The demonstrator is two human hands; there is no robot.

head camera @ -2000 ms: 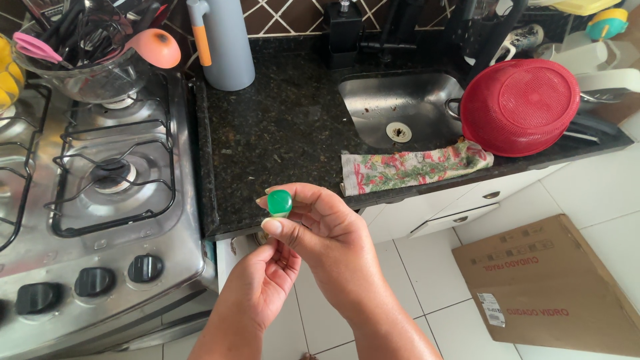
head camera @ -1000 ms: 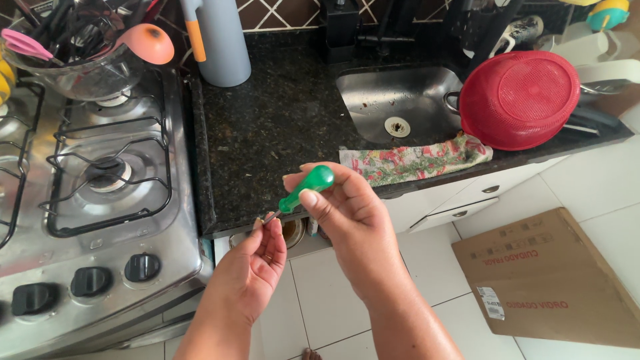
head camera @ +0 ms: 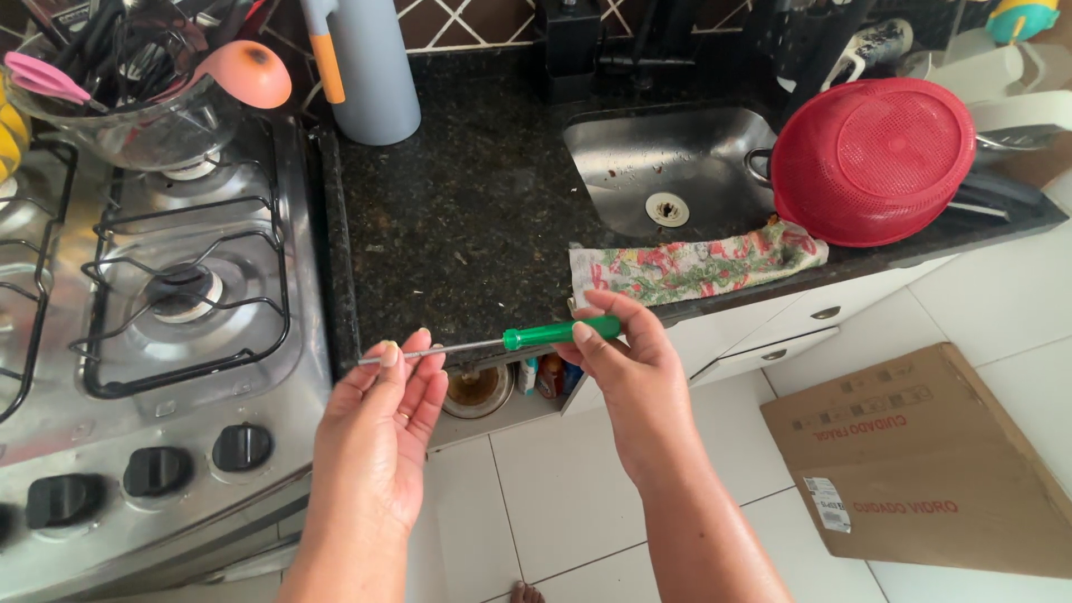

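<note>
A screwdriver with a green handle (head camera: 544,335) lies almost level between my two hands, in front of the counter's front edge. My right hand (head camera: 632,360) grips the handle near its butt end between thumb and fingers. The thumb and fingertips of my left hand (head camera: 381,410) pinch the thin metal shaft close to its tip, which points left. Behind my hands is the black granite counter (head camera: 452,226), and a folded floral cloth (head camera: 695,266) lies on it, just beyond my right hand.
At left stands a gas stove (head camera: 243,335) with a glass bowl of utensils (head camera: 142,138). A grey thermos (head camera: 373,75) stands on the counter. Right of it are a steel sink (head camera: 670,167) and a red plastic colander (head camera: 871,163). A cardboard box (head camera: 930,469) lies low at the right.
The screwdriver, earlier seen nearly end-on with its green butt towards the view, has swung round sideways with its shaft to the left. My hands have moved apart.
</note>
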